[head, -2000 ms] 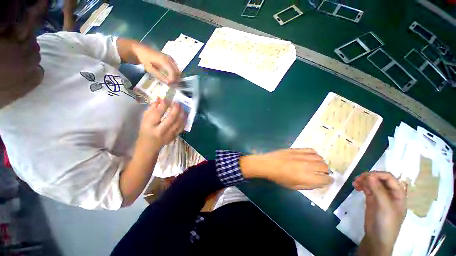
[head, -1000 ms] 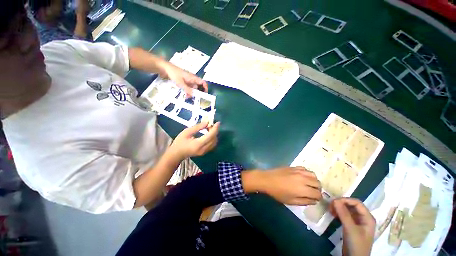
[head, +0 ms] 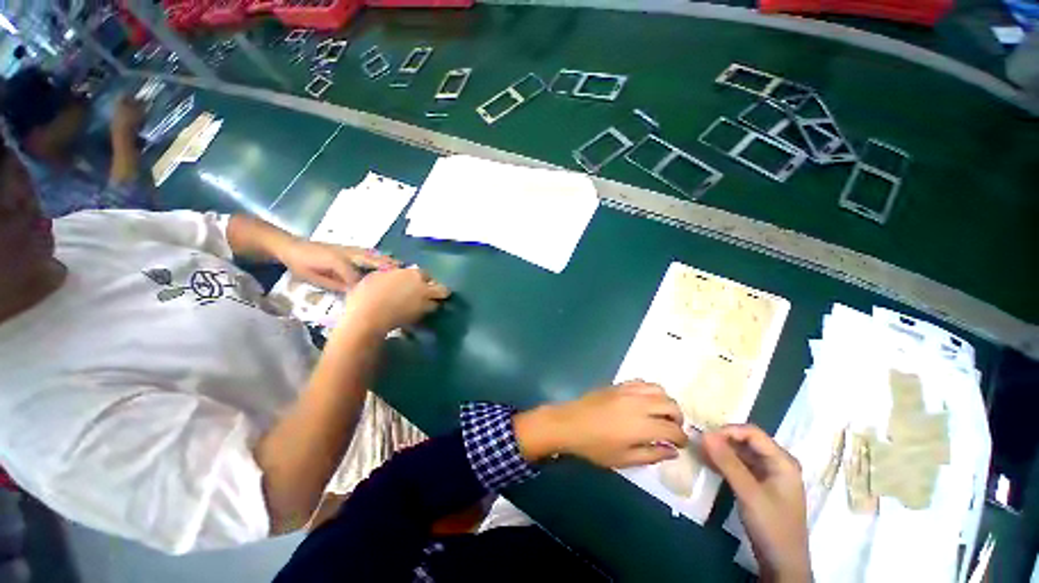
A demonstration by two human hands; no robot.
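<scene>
A white-edged adhesive sheet [head: 652, 362] with tan rectangles lies flat on the green bench before me. My left hand [head: 621, 426] rests over its lower left part, fingers curled down. My right hand [head: 761, 469] is at the sheet's lower right edge, thumb and forefinger close together near my left fingertips. A small pale piece [head: 684, 469] shows between and below the hands. Whether either hand grips it is too small and blurred to tell.
Used carrier sheets [head: 815, 427] with tan liner scraps [head: 911, 450] lie at right. A sheet stack [head: 501, 211] lies near the pale rail [head: 729, 222]. Phone frames [head: 675, 165] lie on the belt beyond. A coworker in a white shirt [head: 160, 376] works at left. Red trays [head: 317, 14] stand at the back.
The view has tilted up, showing more belt. Since the earliest frame, my right hand has moved from the used sheets to beside my left fingers. The coworker's hands have moved together.
</scene>
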